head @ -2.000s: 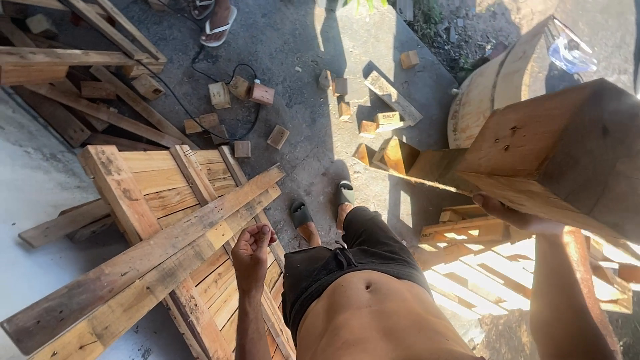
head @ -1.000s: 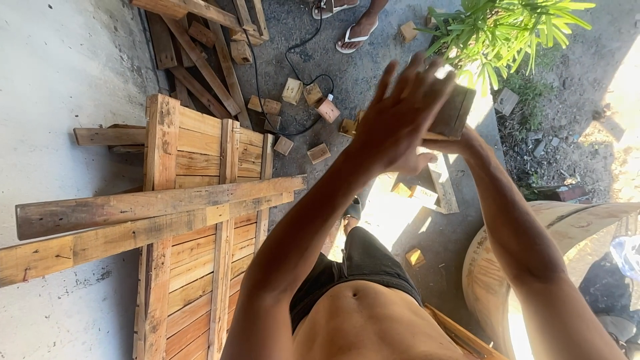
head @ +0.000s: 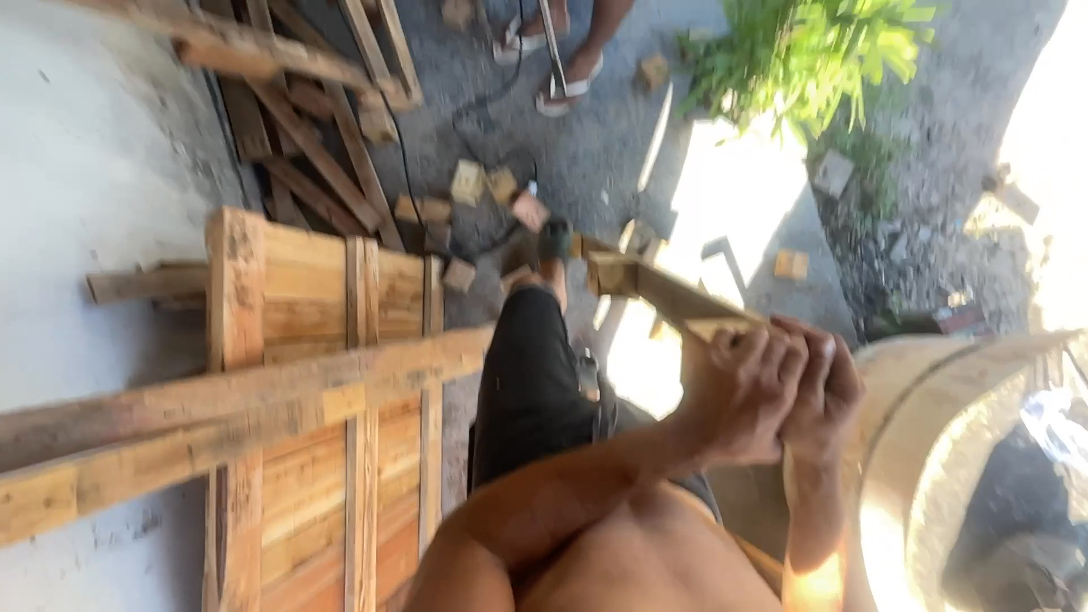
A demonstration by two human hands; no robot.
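Observation:
My left hand (head: 748,395) and my right hand (head: 820,374) are side by side in front of my body, fingers curled round the near end of a wooden board (head: 671,293). Blocks are at the far end of this board, which slants away toward my foot; the view is blurred there. To the left, two long wooden planks (head: 297,378) lie across a slatted wooden pallet (head: 242,297). Small wood blocks (head: 467,183) are scattered on the ground beyond the pallet.
A large round tub-like container (head: 892,425) stands close on the right. Scrap boards (head: 314,136) are piled at the upper left near a black cable (head: 408,170). Another person's sandalled feet (head: 578,81) are at the top, beside a metal bar. A leafy plant (head: 816,59) grows at upper right.
Both hands have come lower and closer together on the board; my left hand, raised with fingers spread a second ago, is now closed round it. One leg has stepped forward.

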